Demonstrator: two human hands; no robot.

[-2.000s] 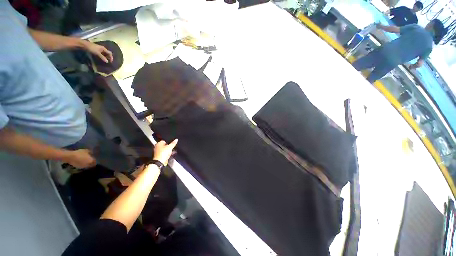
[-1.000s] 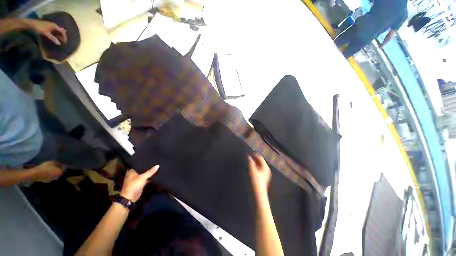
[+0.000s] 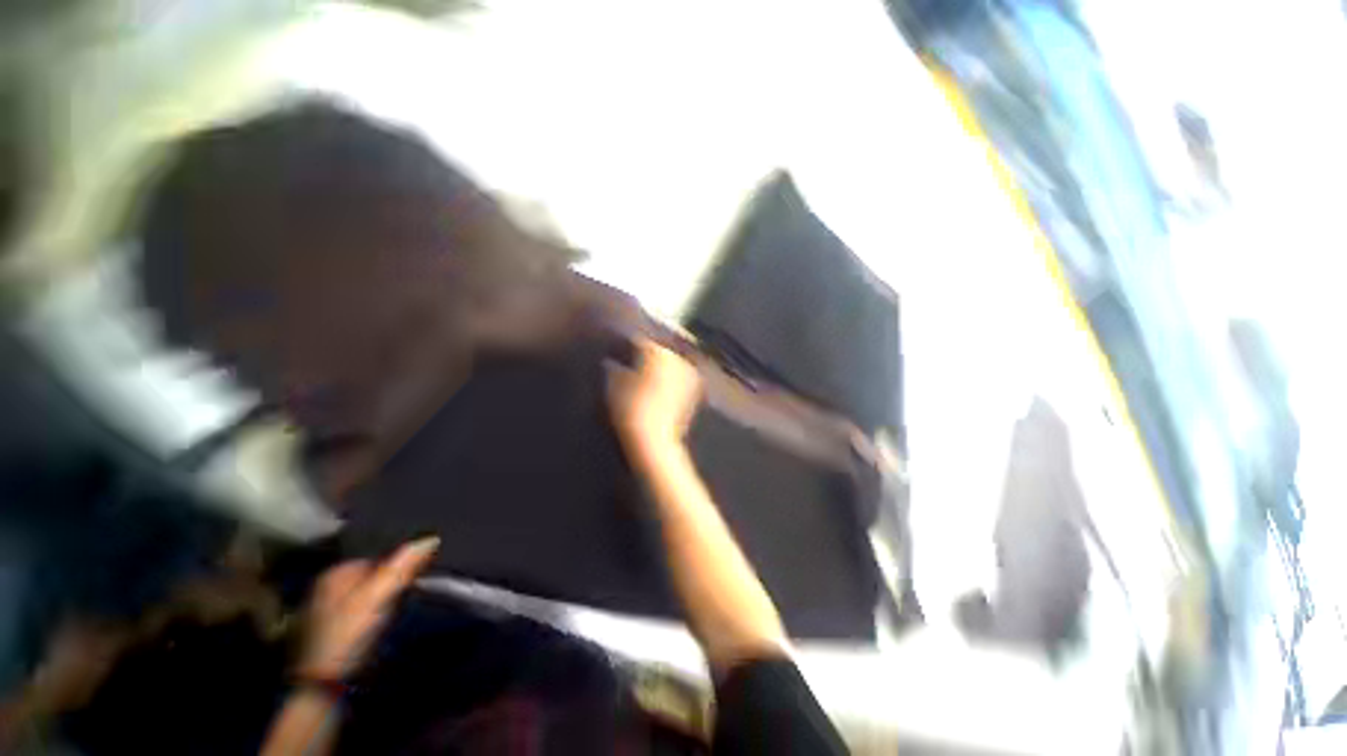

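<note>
The view is strongly blurred. A plaid fabric panel (image 3: pixel 318 251), brownish here, lies on the white table with a black fabric layer (image 3: pixel 510 473) folded over part of it. My left hand (image 3: pixel 355 598) is at the near edge of the black layer, thumb and finger apart; whether it grips the edge is hidden by blur. My right hand (image 3: pixel 655 392) is at the far edge of the black layer, beside the plaid strip, fingers bent down; blur hides whether it pinches cloth. A folded black stack (image 3: pixel 813 303) lies behind the panel.
A greyer panel (image 3: pixel 1040 532) lies on the right of the white table (image 3: pixel 768 89). A yellow edge (image 3: pixel 1034 222) and a blue machine or table run beyond. Dark material hangs below the near table edge.
The view has turned and blurred, shifting things left. My right hand has moved left and farther along the plaid edge. My left hand stays near the close edge.
</note>
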